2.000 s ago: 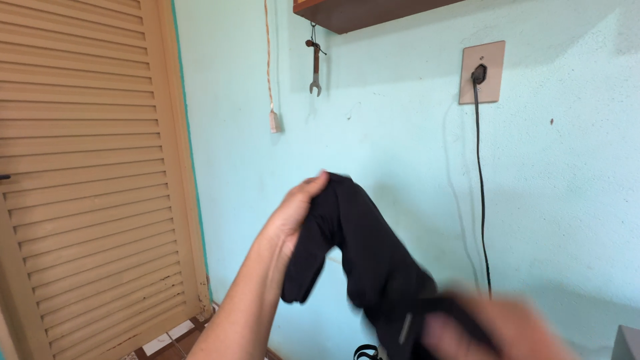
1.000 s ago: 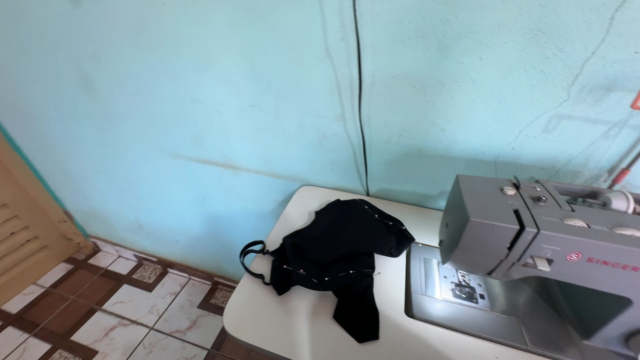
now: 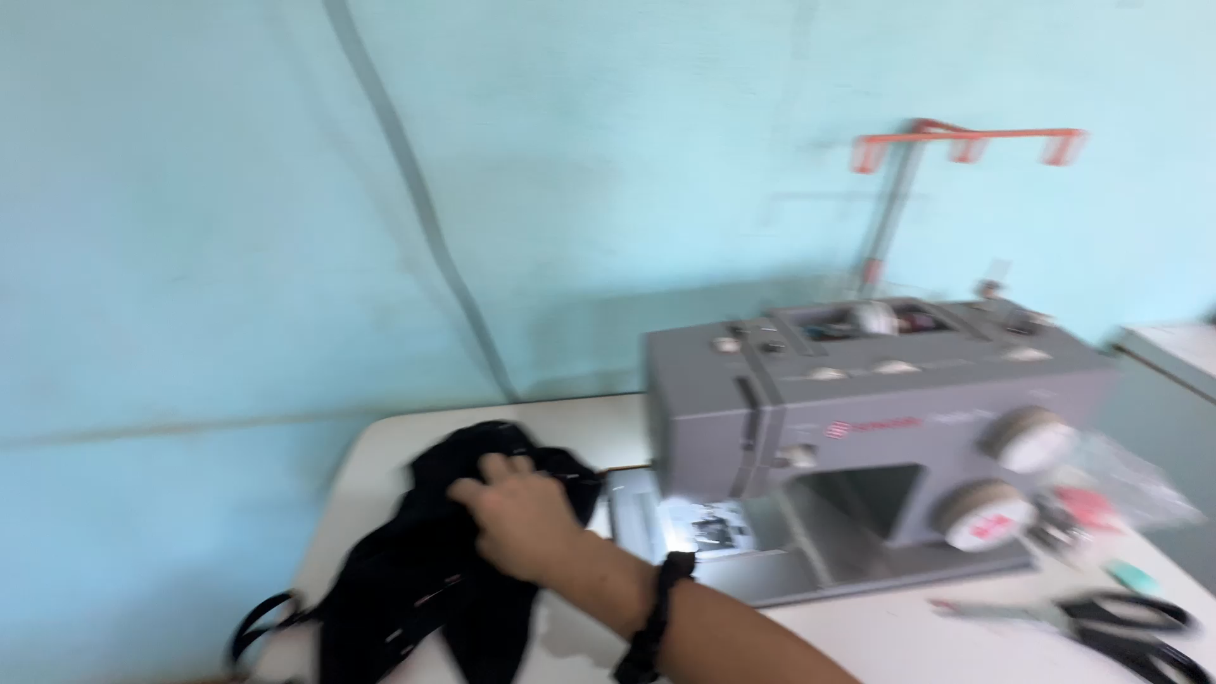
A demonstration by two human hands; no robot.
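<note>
Black fabric (image 3: 399, 560) with pins or pale marks along its edges lies on the left part of the white sewing table (image 3: 380, 442). My right hand (image 3: 518, 513), with a dark scrunchie (image 3: 655, 617) on the wrist, rests on the upper part of the fabric; its fingers are blurred, and whether they pinch the cloth is unclear. A black strap loop (image 3: 256, 622) sticks out at the fabric's left. At the bottom edge, a blurred bit of skin (image 3: 427, 660) by the cloth seems to be my left hand, mostly out of frame. The grey Singer sewing machine (image 3: 883, 418) stands right of the fabric, its lamp lit.
Scissors with black handles (image 3: 1121, 617) lie at the table's front right, near a small turquoise piece (image 3: 1132, 577) and a clear plastic bag (image 3: 1135, 480). A thread stand with orange arms (image 3: 969, 135) rises behind the machine. A dark cable (image 3: 418, 199) runs down the wall.
Two seconds ago both hands held black fabric up before the wall; a second ago it lay on the table with no hand in view. Now my right hand is on it. The view has swung right.
</note>
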